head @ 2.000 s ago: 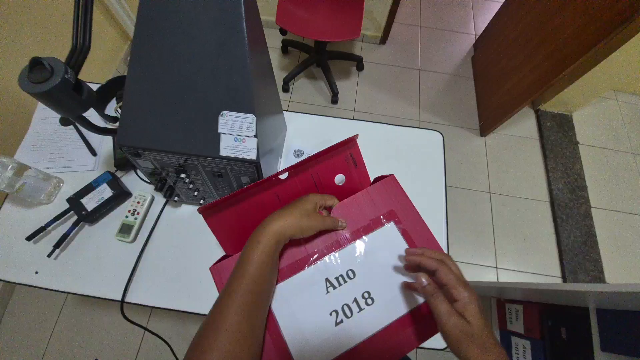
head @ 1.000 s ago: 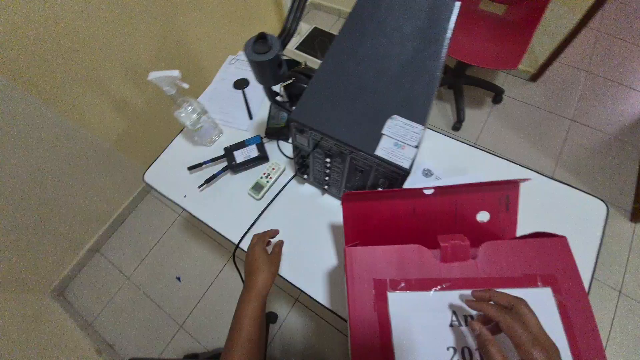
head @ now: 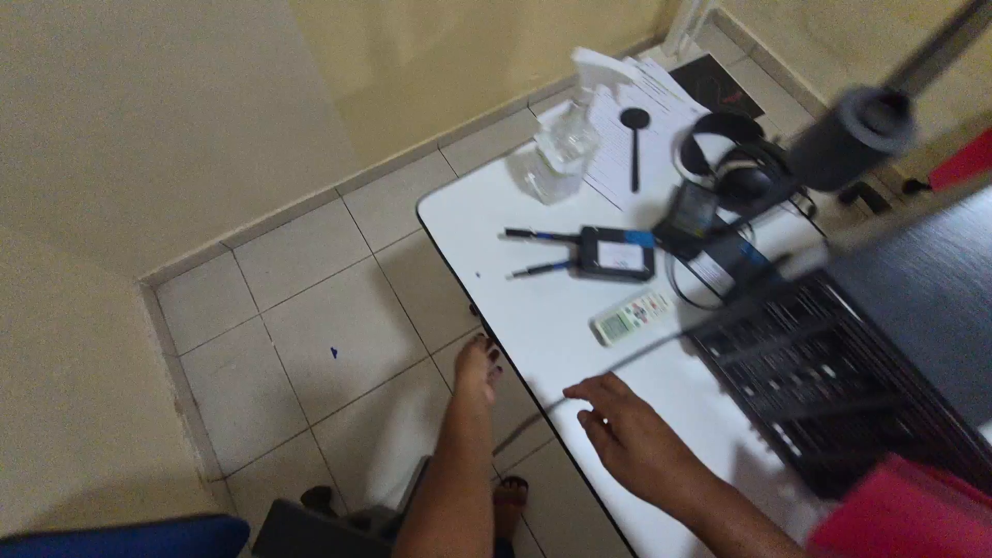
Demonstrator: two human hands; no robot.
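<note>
My left hand (head: 478, 364) is beside the long edge of the white table (head: 504, 310), fingers slightly curled, and part of it may be below the tabletop; whether it touches anything cannot be told. Over the table near that edge, my right hand (head: 620, 426) has thumb and forefinger apart, with nothing seen between them. A dark cable (head: 527, 430) passes close to its fingertips and drops over the edge. The red file box (head: 907, 511) shows only a blurred corner at the lower right. A white remote control (head: 632, 316) lies beyond my right hand.
On the table are a black adapter box (head: 618, 254), a clear spray bottle (head: 562, 151), printed papers (head: 659, 101), headphones (head: 728, 163) and a black computer tower (head: 922, 310). A microphone-like device on an arm (head: 852, 139) hangs above. A blue chair part (head: 124, 539) stands lower left.
The view has swung left. My right hand has come off the red file box, which now shows only at the lower right. Two seconds ago my left hand was on that box.
</note>
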